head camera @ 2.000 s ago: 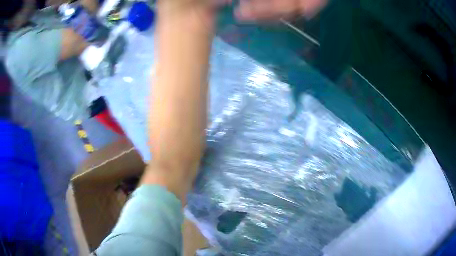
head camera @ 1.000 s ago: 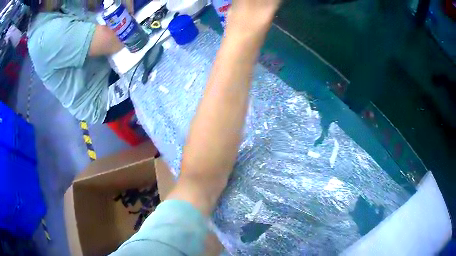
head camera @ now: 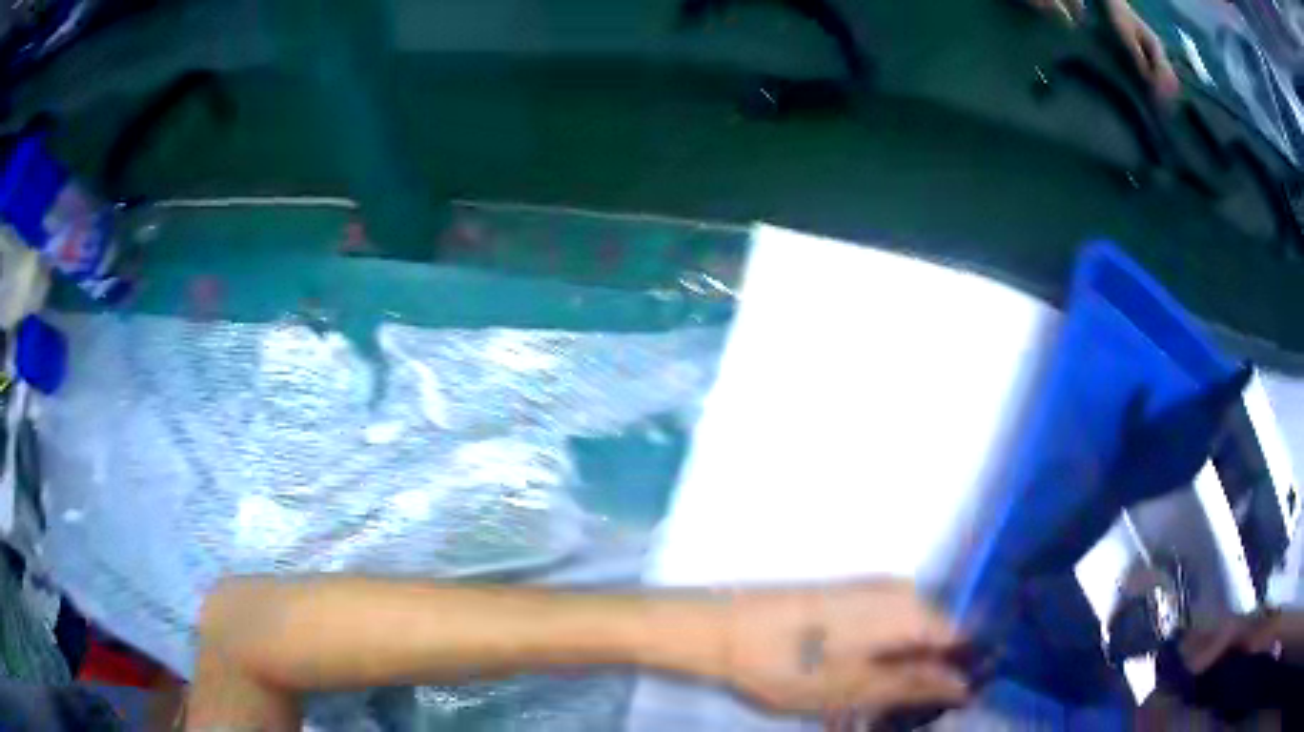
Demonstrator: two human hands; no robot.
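My left hand (head camera: 844, 651) reaches in from the lower left across the white foam sheet (head camera: 858, 415). Its blurred fingers are at the near left edge of the blue parts bin (head camera: 1051, 443), with something dark under them; whether they hold it I cannot tell. My right hand (head camera: 1241, 638) is partly cut off at the lower right edge, beside a dark object that I cannot make out. A dark shape (head camera: 1180, 443) lies across the right part of the bin. A small silvery mechanism (head camera: 1161, 608) shows between the bin and my right hand.
Crinkled clear plastic film (head camera: 329, 458) covers the bench left of the foam sheet. Black bands (head camera: 801, 100) lie on the dark green surface beyond. Another person's hand (head camera: 1141, 50) shows at the top right. A blue-and-white container (head camera: 72, 222) and a blue cap-like object (head camera: 42, 353) stand at the far left.
The view has swung right, bringing the blue bin and my right hand in. My left hand, earlier reaching far up and out of the picture, is now low beside the bin. The cardboard box has left view.
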